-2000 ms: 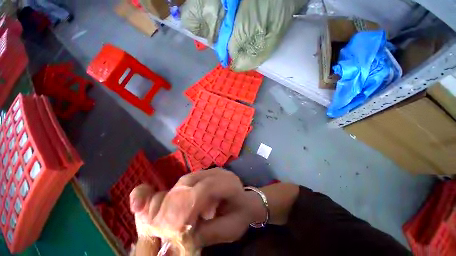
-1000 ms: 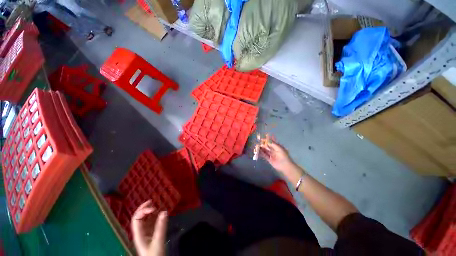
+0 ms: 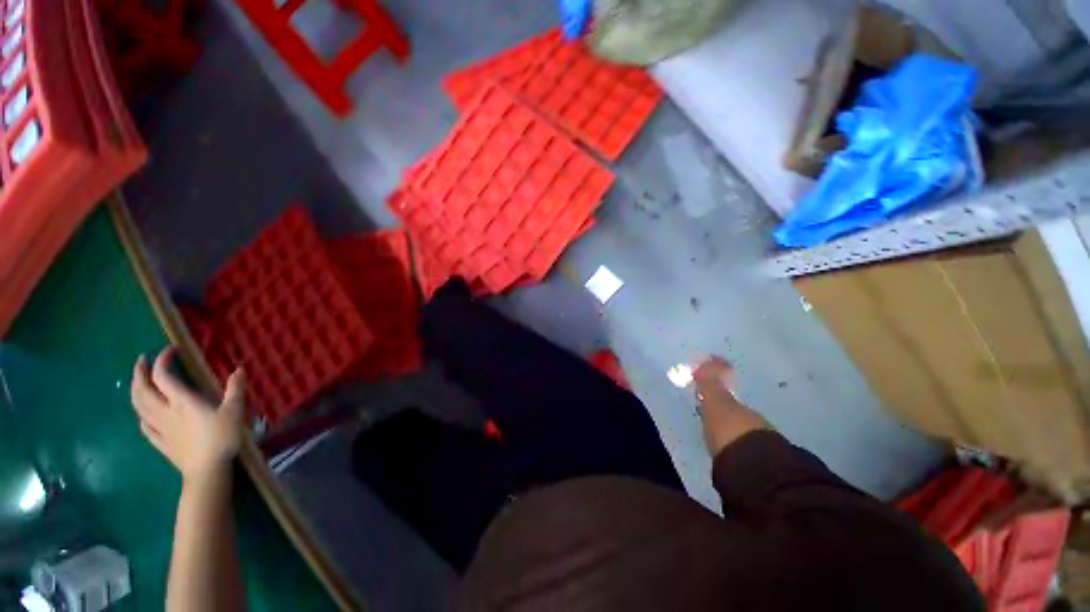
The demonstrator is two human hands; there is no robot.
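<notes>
My left hand (image 3: 189,418) is at the edge of the green table (image 3: 90,323) at the left, with fingers apart and nothing in it. My right hand (image 3: 714,375) is low over the grey floor, right of the picture's middle, small and blurred. A small crumpled white scrap (image 3: 680,375) shows at its fingertips; their exact hold on it is blurred. A flat white square (image 3: 604,285) lies on the floor, up and left of my right hand.
Red grid trays (image 3: 514,191) overlap on the floor, with more beside the table (image 3: 287,313). A red tray stack (image 3: 54,144) stands on the table. A grey object (image 3: 84,579) lies lower left. A shelf (image 3: 944,221) with a blue bag (image 3: 891,150) is at the upper right; cartons (image 3: 956,347) stand below.
My left hand has moved left onto the table edge. My right arm has reached lower and farther right over the floor. The white square, hidden one second ago, shows again. The view has shifted.
</notes>
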